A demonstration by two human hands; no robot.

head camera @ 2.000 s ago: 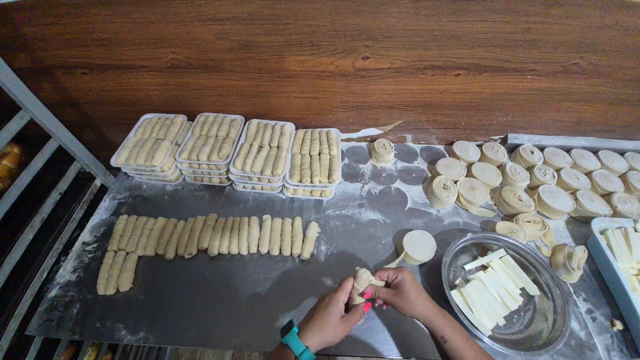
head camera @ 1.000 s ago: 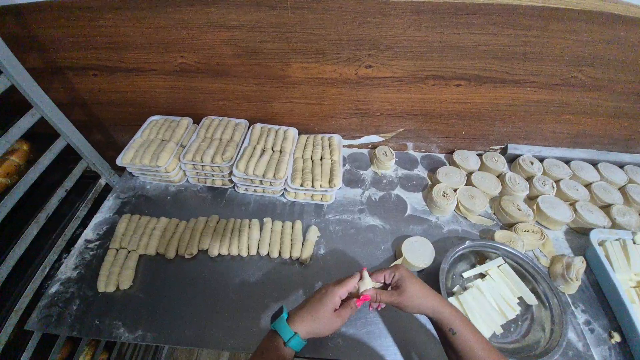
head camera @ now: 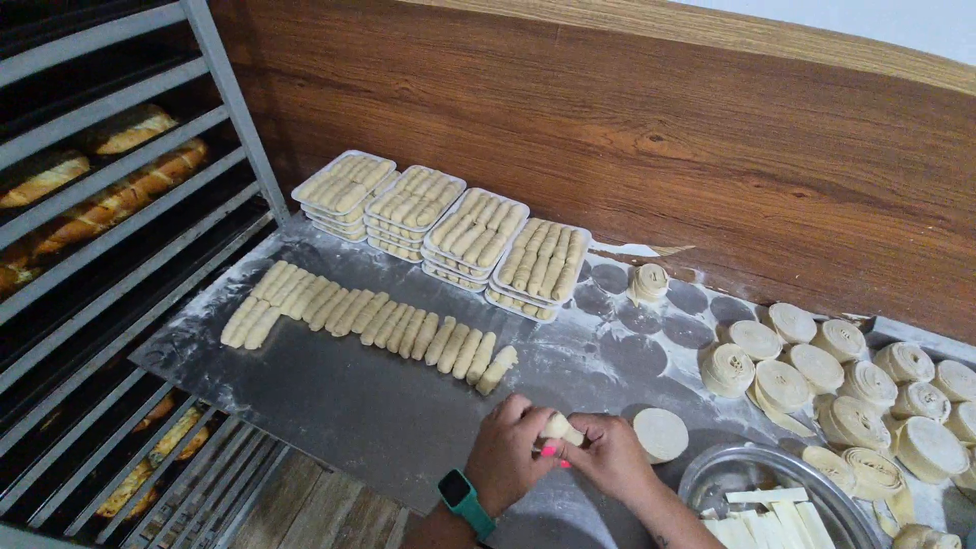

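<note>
My left hand (head camera: 512,456), with a green-strapped smartwatch at the wrist, and my right hand (head camera: 614,451) together hold a small piece of rolled dough (head camera: 560,428) above the metal table. Both sets of fingers close around it and hide part of it. Right of my hands lies a coiled dough strip (head camera: 660,435). Beyond it a steel bowl (head camera: 698,469) holds white sticks, seemingly cheese (head camera: 785,526). To the left, a row of finger-shaped dough rolls (head camera: 389,324) runs across the table, its nearest roll (head camera: 497,370) slightly tilted.
Stacked white trays (head camera: 507,278) of dough rolls stand along the wood-patterned wall (head camera: 610,137). Many dough coils (head camera: 816,367) crowd the right side, and a single coil (head camera: 650,283) stands farther back. At left, a metal rack (head camera: 248,145) holds baked bread (head camera: 122,202).
The view has swung left, showing more of the rack. Both hands have stayed together on the dough piece, which is now more wrapped up.
</note>
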